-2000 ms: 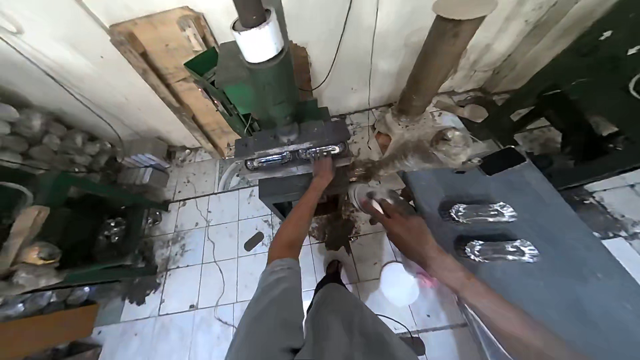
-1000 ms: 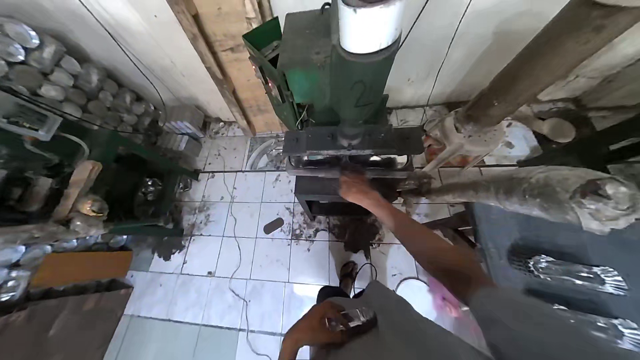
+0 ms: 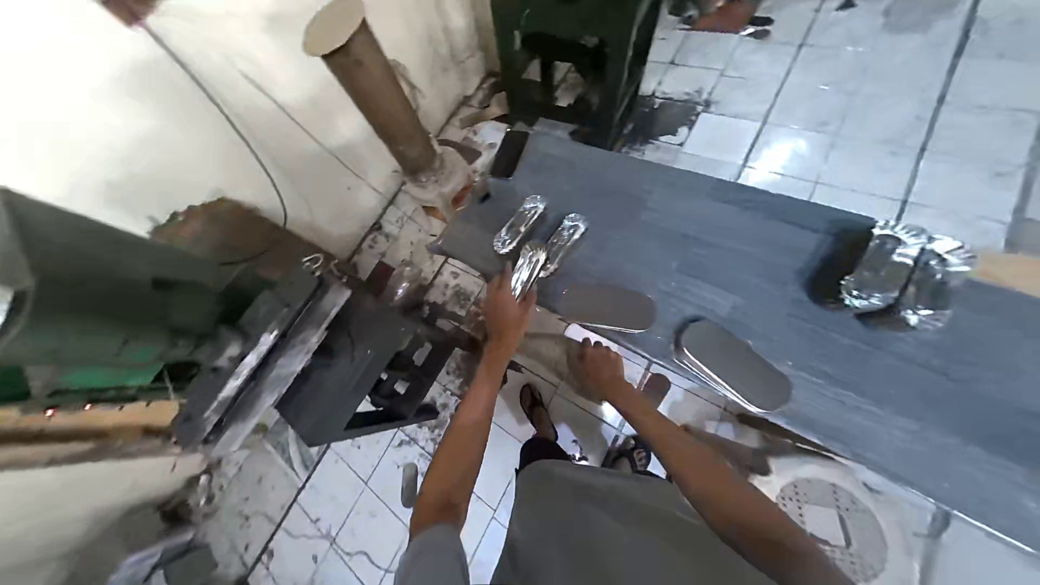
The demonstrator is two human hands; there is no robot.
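My left hand [image 3: 505, 313] reaches to the near left edge of a grey table [image 3: 699, 244] and grips an elongated shiny foil tray [image 3: 530, 266]. Two similar trays lie just beyond it, one on the left [image 3: 520, 223] and one on the right [image 3: 566, 242]. My right hand [image 3: 600, 367], at the table's near edge, is closed on a white flat object [image 3: 605, 340], partly covered by the fingers. Close to that hand lies a grey oval-ended sheet [image 3: 608, 307]; a stack of such sheets [image 3: 734, 364] is further right.
At left stands a green press [image 3: 89, 284] with metal jaws [image 3: 272, 357]. Two larger foil trays [image 3: 906, 272] sit at the table's right. A dark phone-like object [image 3: 510, 154] lies at the far corner, near a brown post [image 3: 382, 106]. A round perforated stool [image 3: 833, 524] stands below the table.
The view has swung right, from the press to the table. My left hand, low with a shiny piece one second ago, is now over the table; my right hand has left the press.
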